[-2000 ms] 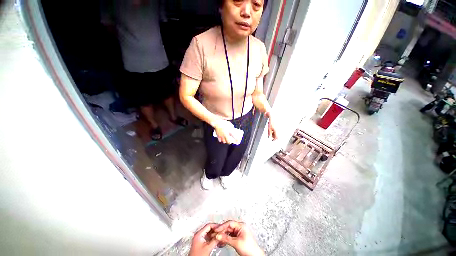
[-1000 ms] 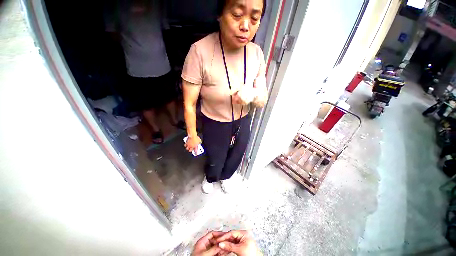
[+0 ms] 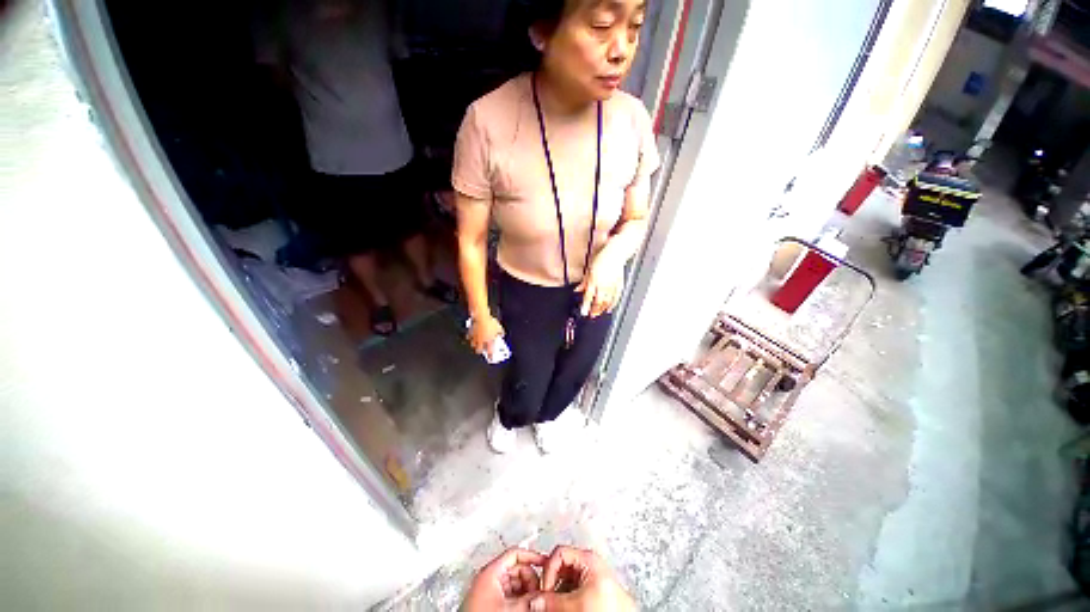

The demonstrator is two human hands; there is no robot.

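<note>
My left hand [image 3: 507,581] and my right hand [image 3: 580,582] are at the bottom edge, side by side, with curled fingers and the fingertips touching. The picture's edge cuts both off at the wrists. Any small thing between the fingertips is too small to make out. No bundle is in my hands.
A person [image 3: 556,179] stands in the doorway holding a small pale phone [image 3: 496,349]. Another person [image 3: 353,120] stands inside. A rusty brown slatted trolley [image 3: 741,380] is outside at right, near a red box [image 3: 803,282]. A scooter [image 3: 926,215] and parked bikes [image 3: 1067,287] stand farther right.
The person in the doorway has lowered a raised hand to the waist and turned the head to the right. My hands stay together at the bottom; their fingers have shifted slightly.
</note>
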